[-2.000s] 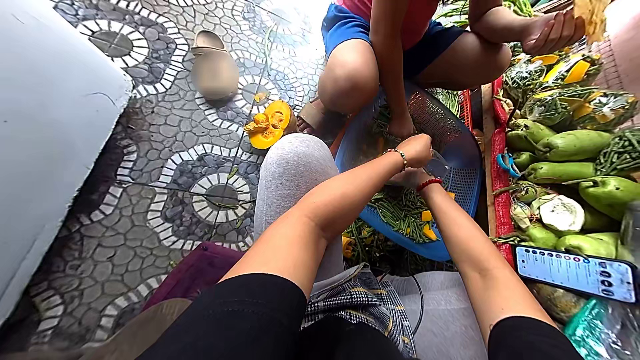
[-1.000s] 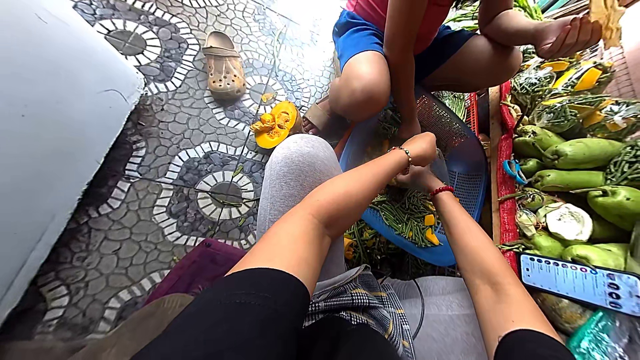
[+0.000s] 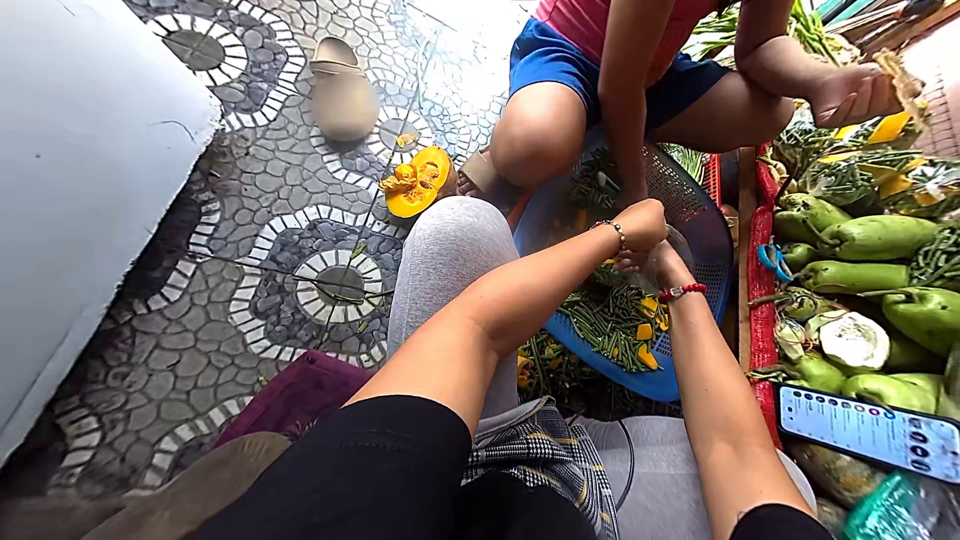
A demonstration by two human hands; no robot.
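My left hand [image 3: 643, 225], with a beaded bracelet at its wrist, is closed over a blue plastic basket [image 3: 709, 225]. Right beside it, partly behind it, is my right hand [image 3: 660, 262], with a red bead bracelet. Something clear, like a thin plastic bag [image 3: 679, 244], shows around my right hand; which fingers grip it is hard to see. Below the hands, cut green beans [image 3: 607, 322] and orange squash pieces [image 3: 645, 331] lie in the basket. The other person's arm reaches into the basket just behind my hands.
A person [image 3: 637, 67] squats opposite, one hand raised with a brownish item. At right lie green gourds [image 3: 881, 238], bagged cut vegetables [image 3: 847, 172], blue-handled scissors [image 3: 774, 262] and a phone [image 3: 870, 431]. A halved squash [image 3: 417, 182] and a clog [image 3: 345, 105] are on the stone-patterned floor.
My hands stay close together over the basket throughout. No clear change in what they hold can be made out.
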